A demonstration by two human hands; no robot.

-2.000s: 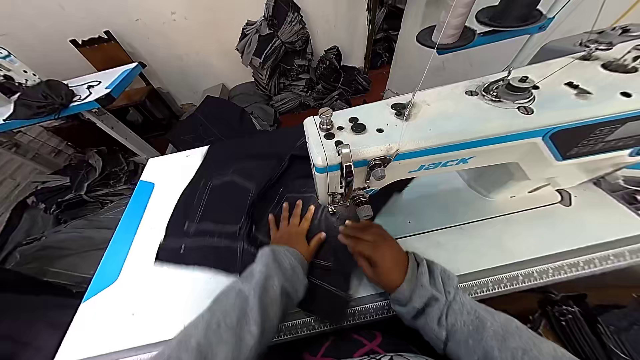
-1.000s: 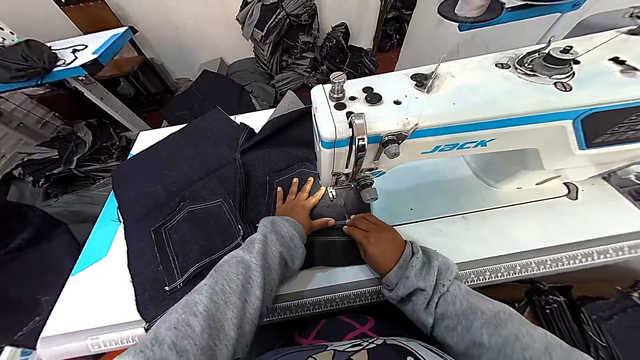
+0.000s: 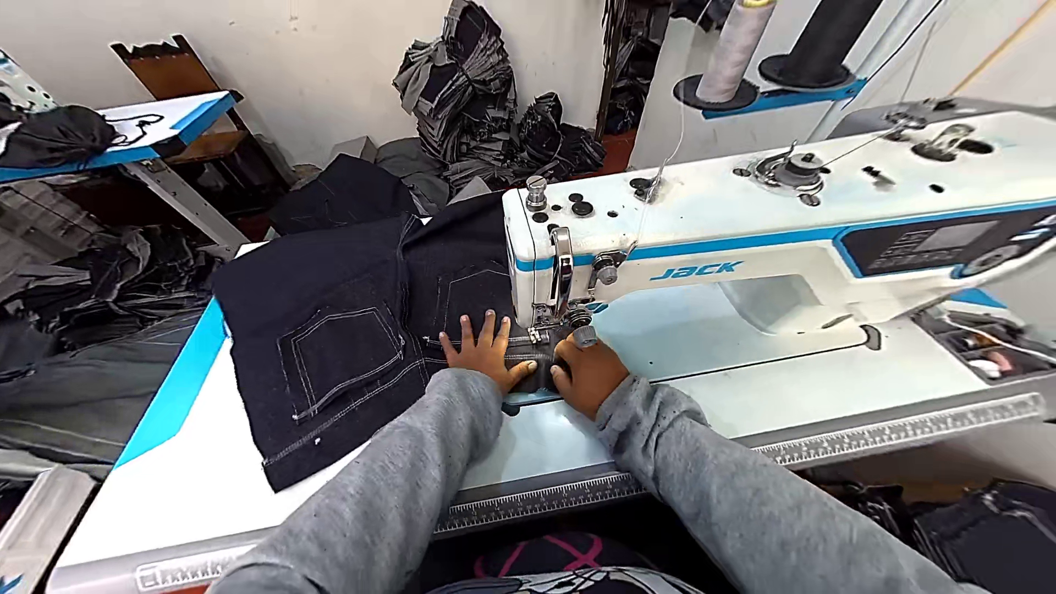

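Note:
Dark denim trouser panels (image 3: 330,272) with stitched back pockets (image 3: 351,351) lie across the left of a white Jack sewing machine (image 3: 742,223). Their right edge runs beneath the presser foot (image 3: 538,334). My left hand (image 3: 487,351) lies flat on the denim, fingers spread, just left of and in front of the foot. Just right of the foot, my right hand (image 3: 590,375) has its fingers curled at the fabric's edge, thumb and fingers close together. The needle tip is too small to make out.
A ruler strip (image 3: 536,502) runs along the front edge of the white table (image 3: 190,487). Thread cones (image 3: 738,49) stand behind the machine. Bundled denim pieces (image 3: 462,91) are piled by the wall, with more cloth (image 3: 107,289) on the left. Another table (image 3: 165,124) stands at upper left.
Two seconds ago the denim lay bunched, with both hands on it; by one second ago it was spread out flatter to the left. Since then the denim has turned slightly and its pocket seams sit differently.

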